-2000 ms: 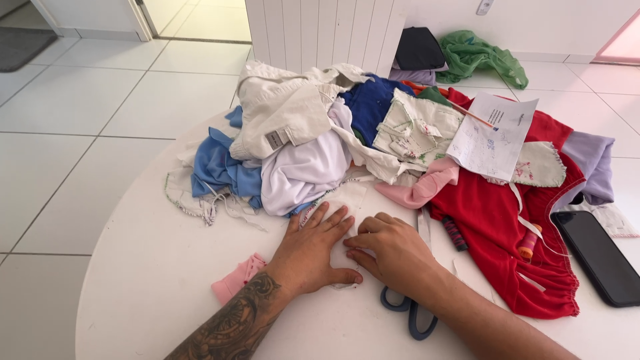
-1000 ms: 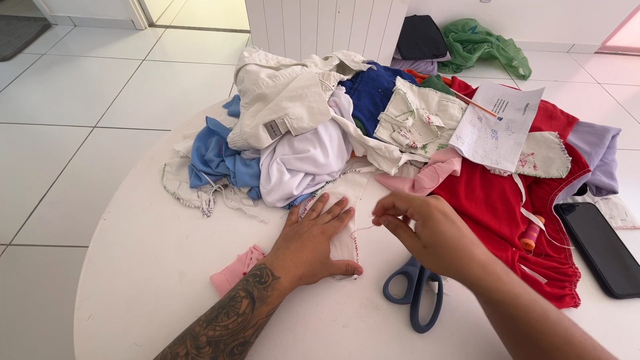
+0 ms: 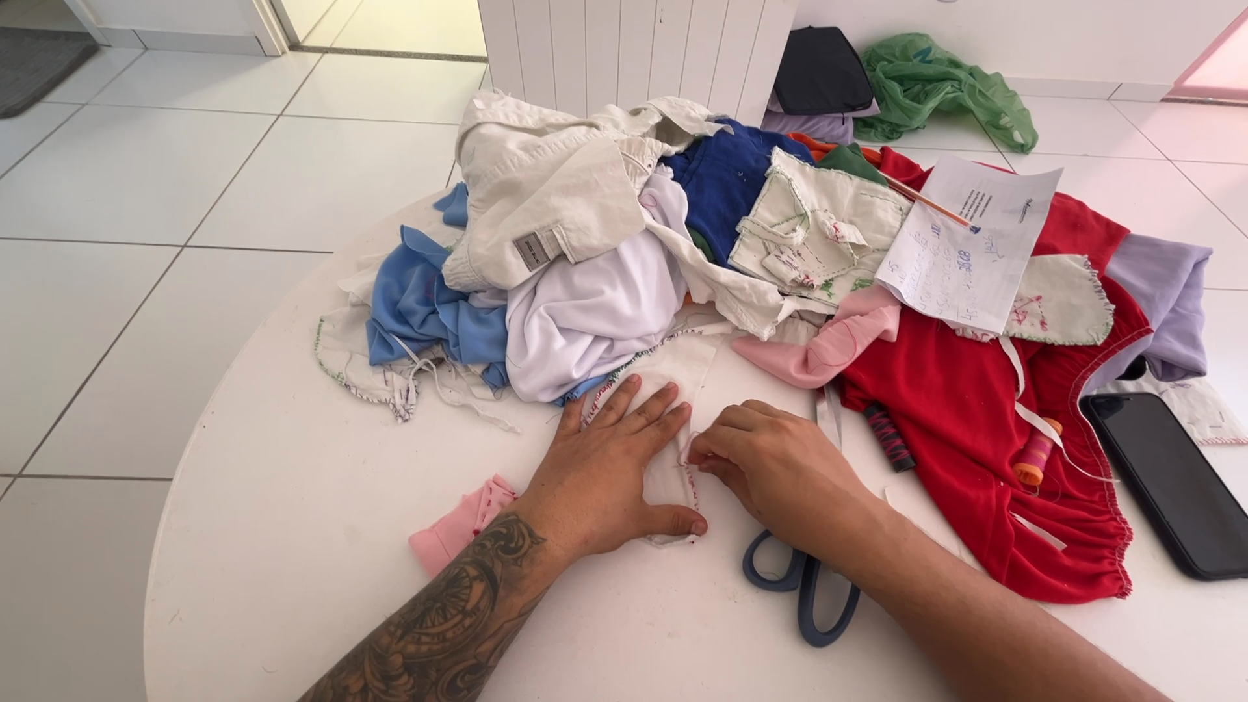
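Note:
My left hand [image 3: 619,463] lies flat with spread fingers on a white piece of cloth [image 3: 673,487], whose edges carry red and dark stitching. Close to the stitched right edge of that cloth is my right hand [image 3: 760,458], thumb and fingertips pinched together; what lies between them is too small to tell. Under my right wrist and forearm, scissors with dark blue handles [image 3: 821,609] rest on the table, their blades partly hidden. A folded pink cloth [image 3: 458,531] lies left of my left wrist. Beyond my fingers, white fabric [image 3: 595,322] is heaped with blue fabric [image 3: 414,302].
Across the round white table [image 3: 292,546] stretch a beige garment [image 3: 546,185], a red garment [image 3: 985,468], a paper with handwriting [image 3: 975,244] and a pencil [image 3: 926,202]. Thread spools [image 3: 1037,453] and a black phone [image 3: 1170,483] are at the right. A green plastic bag [image 3: 941,88] lies beyond.
A second ago my right hand was raised with a thread stretching from its fingertips; now it is back down by the cloth's stitched edge. My left hand has stayed flat on the cloth.

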